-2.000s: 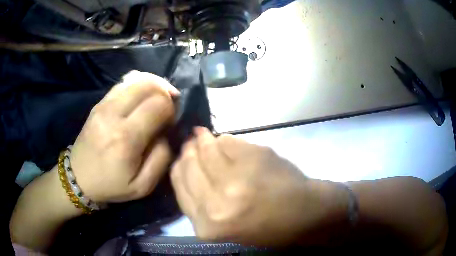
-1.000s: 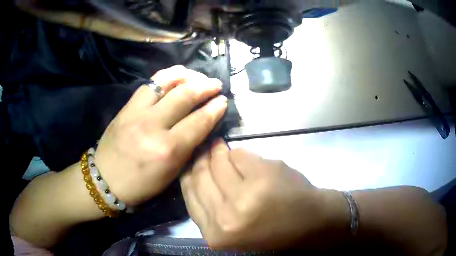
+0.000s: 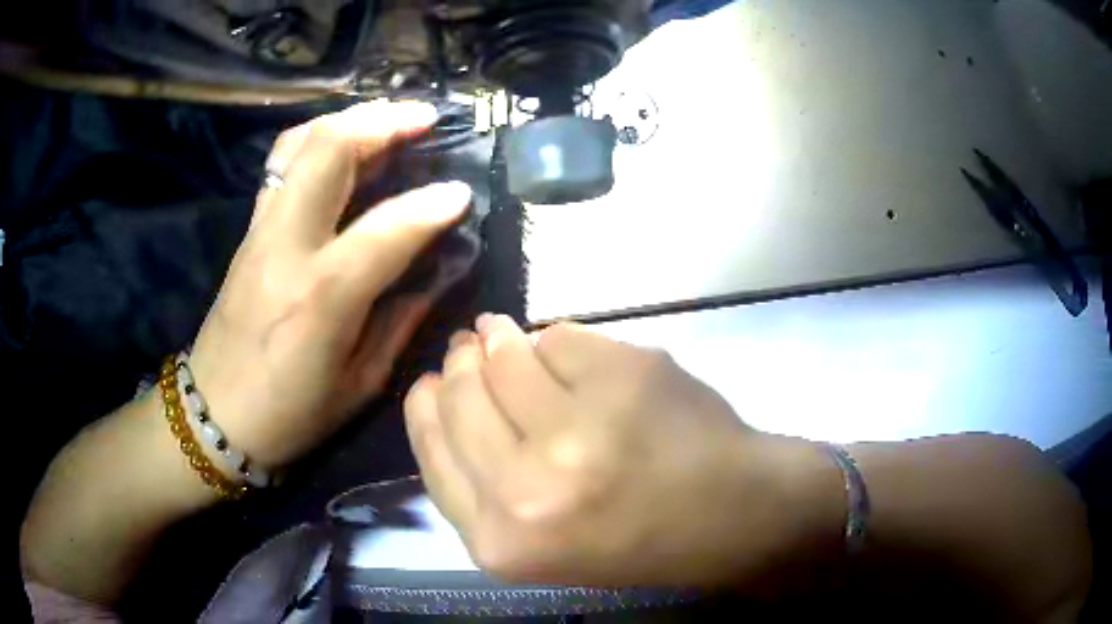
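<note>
Black cloth (image 3: 110,232) lies under the machine head, with a narrow, frayed dark seam edge (image 3: 506,244) running down from the small bright presser foot (image 3: 490,112). My left hand (image 3: 305,268) rests on the cloth left of the seam edge, thumb and index finger spread near the foot; its lower fingers are partly hidden. My right hand (image 3: 585,451) is closed on the lower end of the seam edge, at the front edge of the machine bed. The needle itself cannot be made out.
The dark machine head (image 3: 220,49) spans the top left. A grey knob (image 3: 561,159) sits right of the foot. Black thread snips (image 3: 1030,232) lie open on the metal bed (image 3: 756,171) at right. The white tabletop (image 3: 829,366) is in front, with a marked strip (image 3: 512,600) along its edge.
My left hand has opened its thumb and index finger apart and moved up-left, uncovering more of the frayed edge. My right hand keeps its hold. The view has shifted back and forth slightly.
</note>
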